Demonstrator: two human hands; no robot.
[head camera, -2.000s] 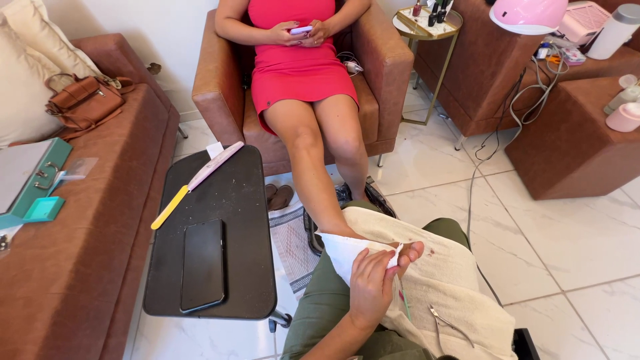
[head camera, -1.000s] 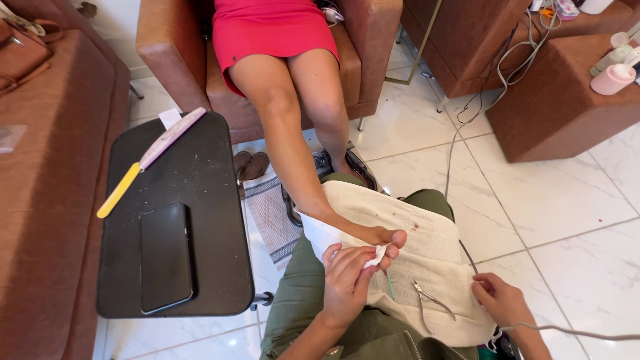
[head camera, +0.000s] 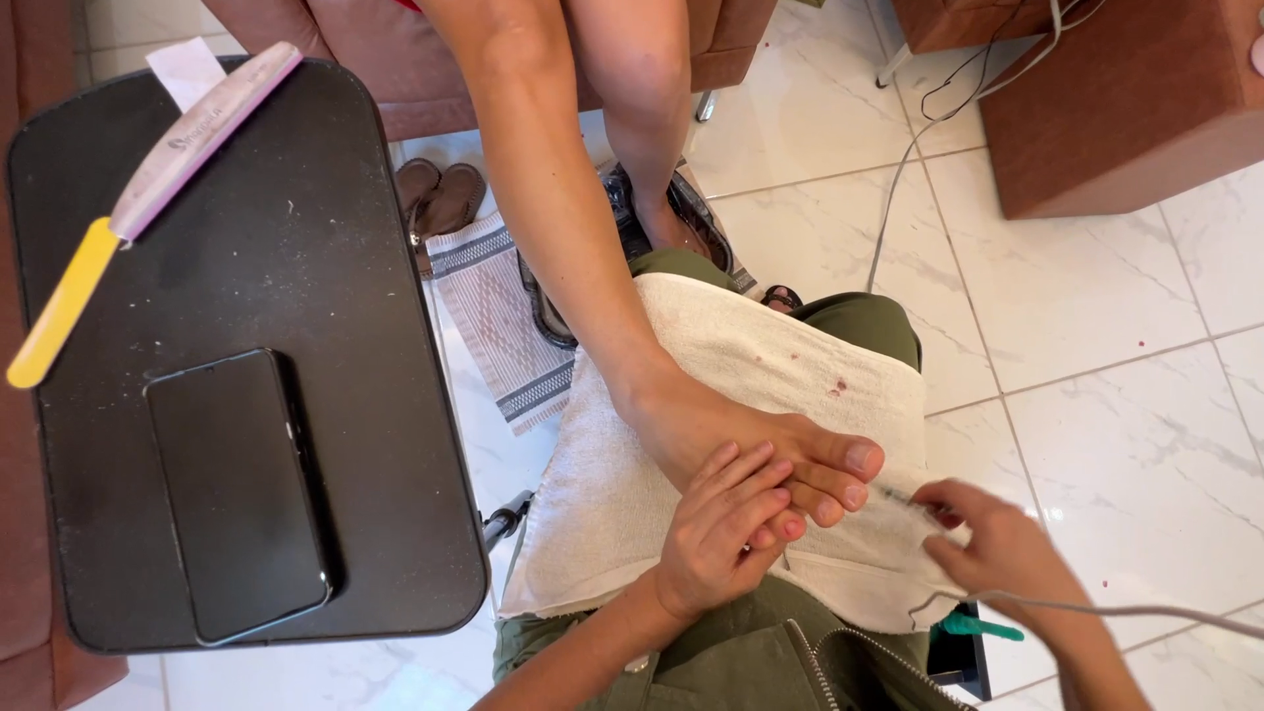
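Observation:
Another person's bare foot rests over a cream towel across my lap. My left hand is wrapped around its smaller toes, fingers over the top of the foot. At the right, beside the big toe, my right hand pinches a small, thin metal tool, blurred, its kind not clear. A grey cord passes across my right wrist. Reddish specks dot the towel.
On the black side table at the left lie a phone and a nail file with a yellow stick. Brown sandals stand by a woven mat. A green-handled item is near my right wrist. A brown ottoman stands right.
My right hand has moved up toward the toes and now holds a thin tool. The white cloth at the foot in my left hand is no longer seen. The view has moved down and closer.

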